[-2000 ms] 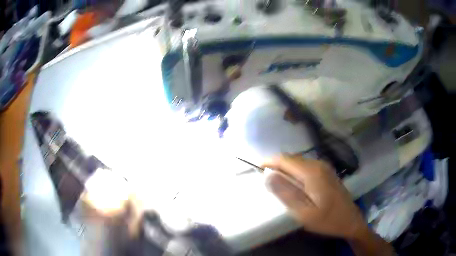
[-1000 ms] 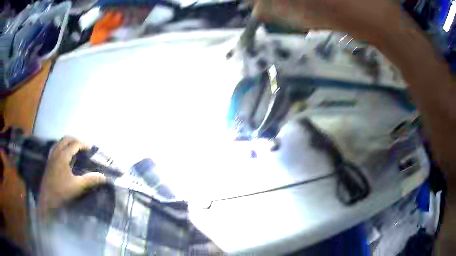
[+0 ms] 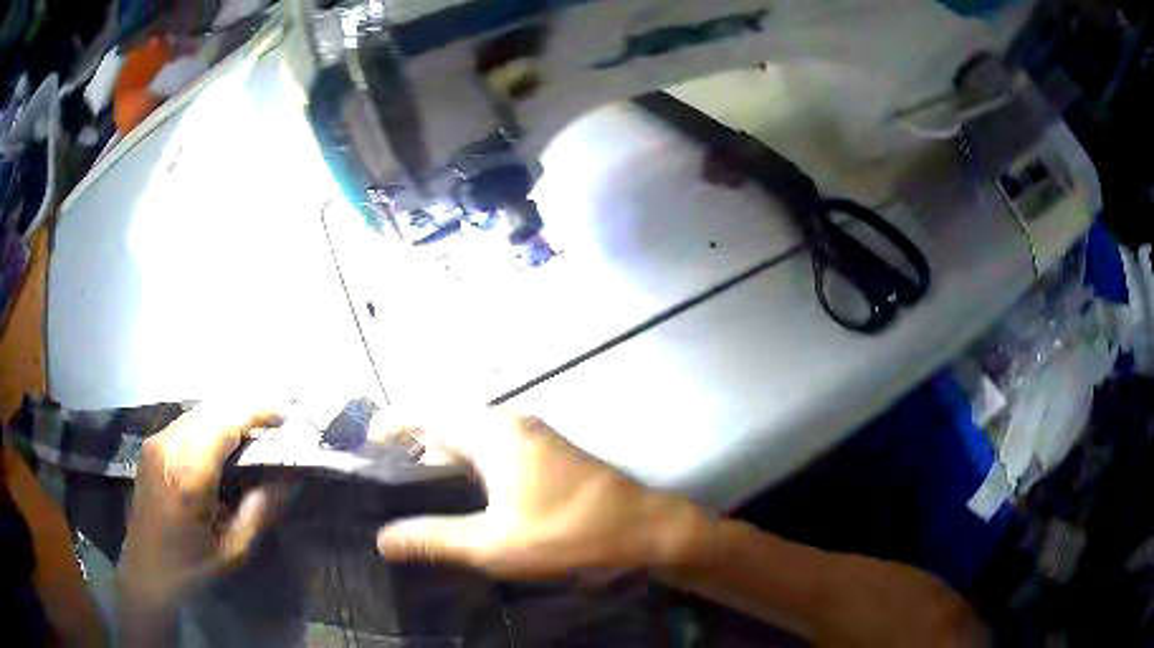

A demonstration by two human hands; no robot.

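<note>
The plaid cloth (image 3: 82, 437) hangs over the front edge of the white machine table at the lower left, in dark and pale checks. My left hand (image 3: 190, 506) grips its folded edge with thumb and fingers. My right hand (image 3: 532, 506) pinches the same dark folded edge farther right. A small dark patch (image 3: 348, 424) shows on a washed-out white part between my hands. The sewing machine's presser foot area (image 3: 506, 215) stands above and beyond my hands, apart from the cloth.
Black-handled shears (image 3: 867, 266) lie on the bed (image 3: 658, 367) right of the needle. The machine head (image 3: 570, 51) spans the top. A blue bin (image 3: 930, 443) with white strips (image 3: 1050, 430) is at the lower right. An orange item (image 3: 139, 82) lies at the upper left.
My right hand has come down from over the machine head onto the cloth, beside my left hand. The cloth's edge is now held in both hands. The view has shifted.
</note>
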